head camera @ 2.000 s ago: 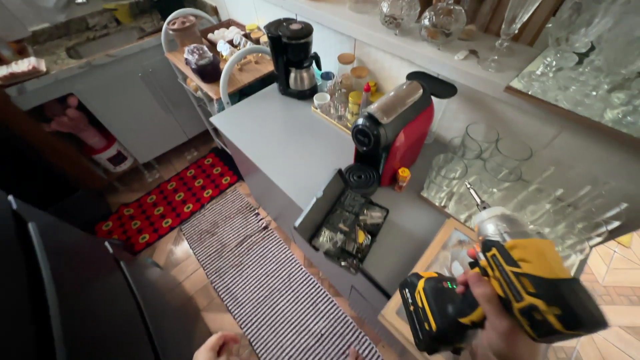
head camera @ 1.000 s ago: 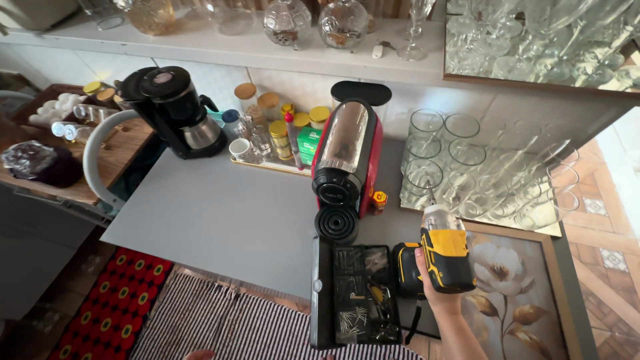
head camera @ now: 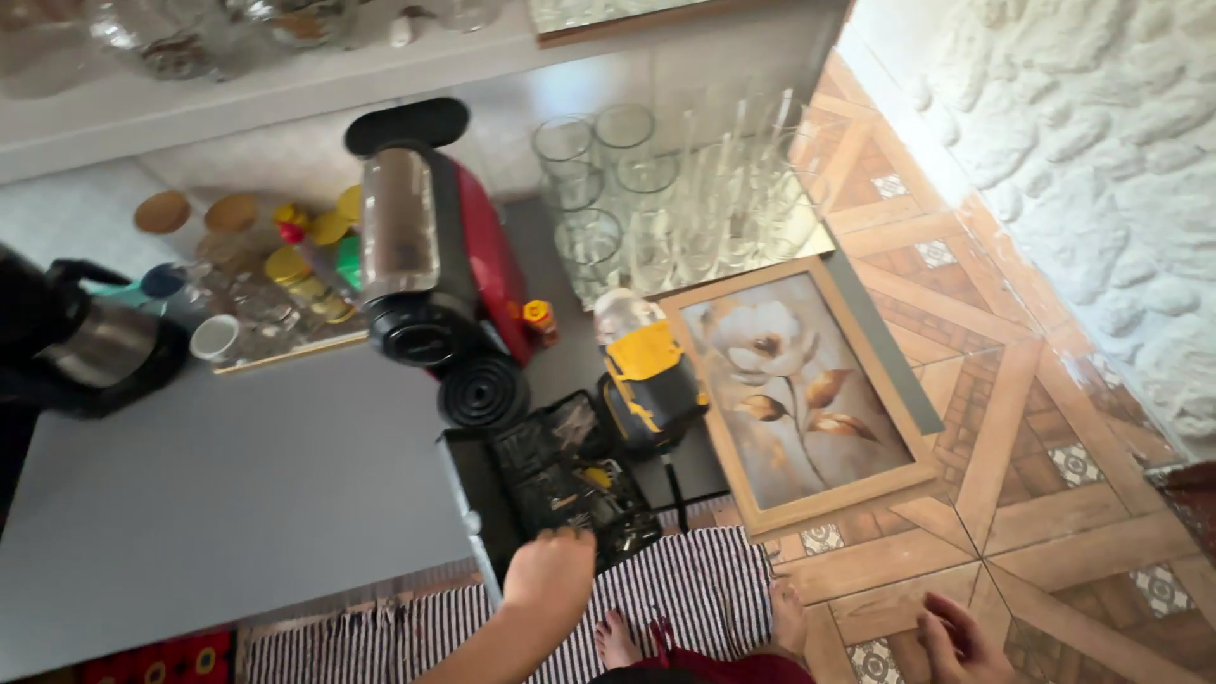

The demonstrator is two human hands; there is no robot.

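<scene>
My left hand (head camera: pixel 551 570) reaches over the near edge of an open black case (head camera: pixel 579 475) of small hardware and bits; its fingertips are down at the case, and whether they grip anything is hidden. A yellow and black cordless drill (head camera: pixel 651 380) stands on the grey counter just right of the case, with a black strap hanging over the edge. My right hand (head camera: pixel 961 638) is at the lower right above the tiled floor, partly cut off by the frame, its fingers slightly bent and nothing visible in it. A framed flower picture (head camera: pixel 807 399) lies right of the drill.
A red capsule coffee machine (head camera: pixel 446 256) stands behind the case, a small yellow and red bottle (head camera: pixel 539 321) beside it. Drinking glasses (head camera: pixel 665 209) crowd a mirrored tray. Jars and a white cup (head camera: pixel 217 339) stand left, near a black coffee maker (head camera: pixel 85 342). A shelf (head camera: pixel 285 95) overhangs the back.
The drill, held in my right hand before, now stands on the counter, let go. My right hand has moved away to the lower right. My left hand has come to the case. The view has swung right.
</scene>
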